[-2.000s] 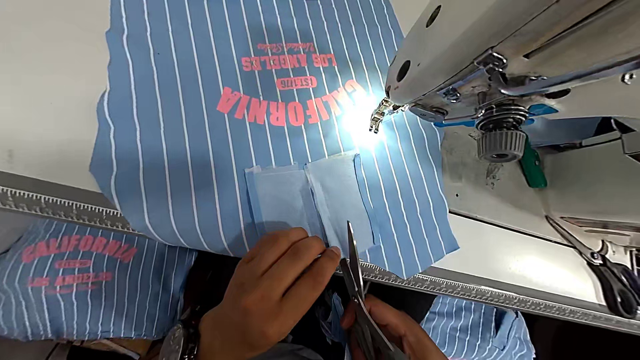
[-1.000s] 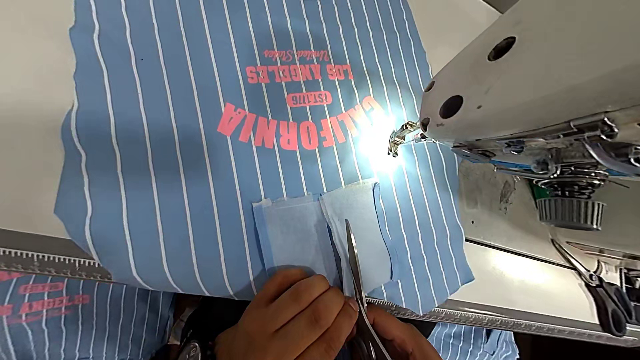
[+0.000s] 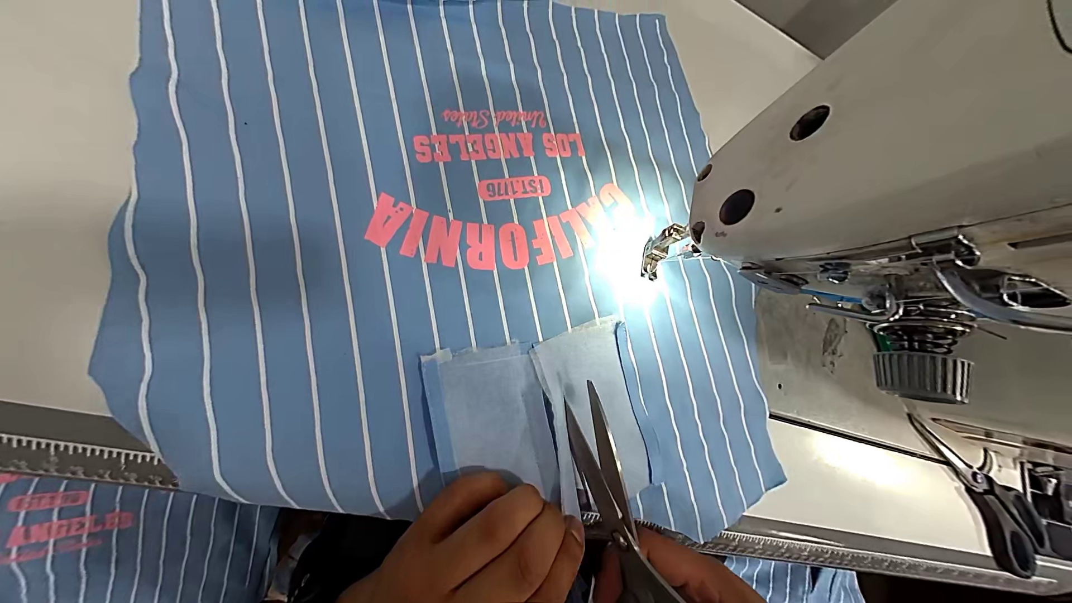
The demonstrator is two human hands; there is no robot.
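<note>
Blue fabric with white stripes and a pink print [image 3: 285, 251] lies spread under the sewing machine's lit presser foot [image 3: 662, 251]. On its lower part are two pale blue placket-like strips, the left one [image 3: 490, 410] and the right one [image 3: 599, 360]. My left hand [image 3: 494, 544] pinches the lower end of the strips between thumb and fingers. Close beside it on the right, my right hand [image 3: 687, 569] grips metal scissors [image 3: 615, 494], whose blades are parted and point up over the right strip. The handles are partly out of the frame.
The sewing machine head [image 3: 879, 167] with its tension knob [image 3: 921, 377] fills the upper right. Another pair of scissors [image 3: 997, 502] lies at the right. A measuring ruler [image 3: 75, 456] runs along the table edge. More striped printed fabric [image 3: 126, 536] hangs below it at the left.
The scissor blades, close together before, are now spread apart beside the right strip. My left hand still holds the strips' lower end. The view has shifted somewhat.
</note>
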